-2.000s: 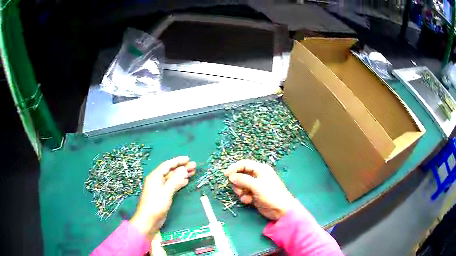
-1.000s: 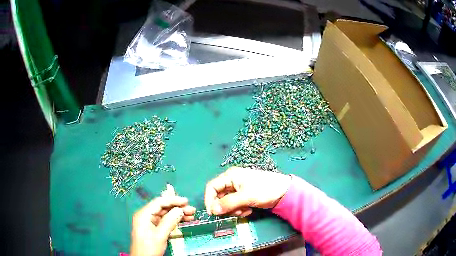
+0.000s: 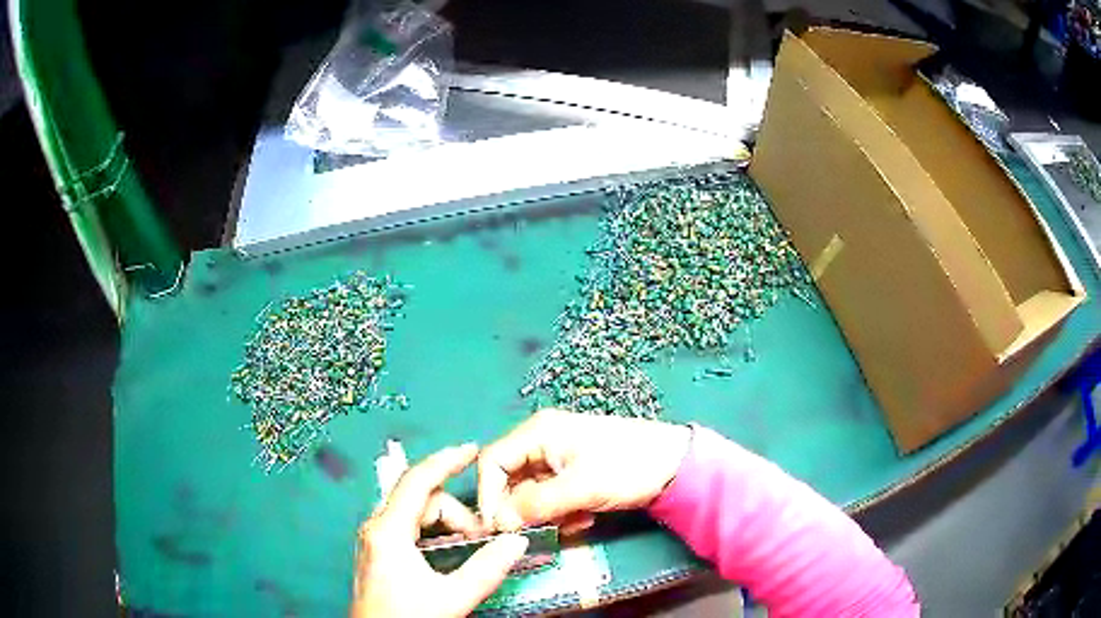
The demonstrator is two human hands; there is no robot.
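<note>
The green circuit board (image 3: 549,583) lies in its holder at the bench's front edge, partly covered by my hands. A narrow upright board (image 3: 540,546) stands across it, with a dark red part behind my left thumb. My left hand (image 3: 423,543) is at the left of the board, its thumb over the upright strip. My right hand (image 3: 568,471) is just behind the upright board, thumb and forefinger pinched together beside my left fingers. Whether a component is between the fingertips of either hand is too small and blurred to tell.
A right-hand pile of leaded components (image 3: 688,260) lies beside an open cardboard box (image 3: 893,242). A smaller left-hand pile (image 3: 316,362) lies on the green mat. A metal frame (image 3: 507,157) with a clear plastic bag (image 3: 374,91) is at the back; a green post (image 3: 91,157) stands left.
Both hands have moved from beside the right-hand pile to the board. In the last second my left hand has moved right, its thumb reaching over the upright board. The view has shifted with the head.
</note>
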